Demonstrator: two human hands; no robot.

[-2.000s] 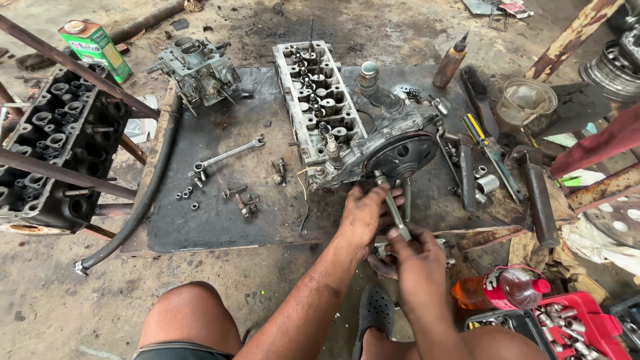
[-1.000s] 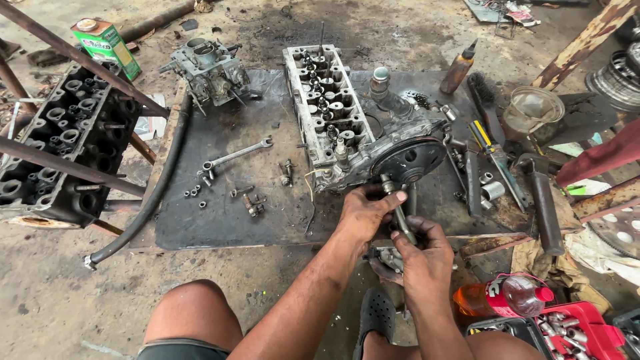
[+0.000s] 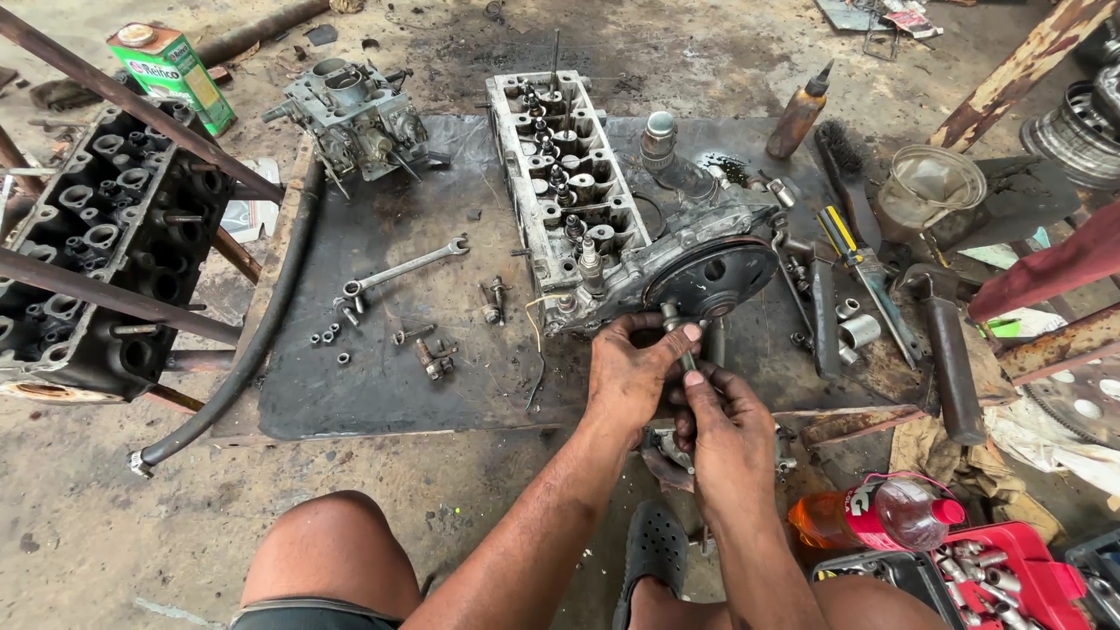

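Observation:
My left hand [image 3: 632, 367] pinches a metal ratchet handle with a socket [image 3: 689, 357] between thumb and fingers, just below the black pulley [image 3: 713, 278]. Lower on the same tool, my right hand [image 3: 722, 411] is closed around its handle. The socket end meets the lower left of the pulley; whether it sits on a bolt I cannot tell. Behind the pulley is a grimy metal housing [image 3: 674, 245], against the near end of a cylinder head [image 3: 569, 184] with spark plugs or valve parts along it. A combination wrench [image 3: 407, 267] lies to the left beside several bolts [image 3: 433, 359] and nuts.
A carburetor [image 3: 350, 114] stands at the board's back left, by a black hose [image 3: 280, 324]. Another cylinder head [image 3: 79, 236] is at far left. To the right lie a yellow screwdriver [image 3: 840, 236], wire brush [image 3: 844, 166] and hammer [image 3: 949, 367]. A bottle [image 3: 901, 512] and red socket case [image 3: 1015, 569] are near my leg.
Both hands stay on the tool by the pulley. The tool's lower end has shifted slightly in my right hand.

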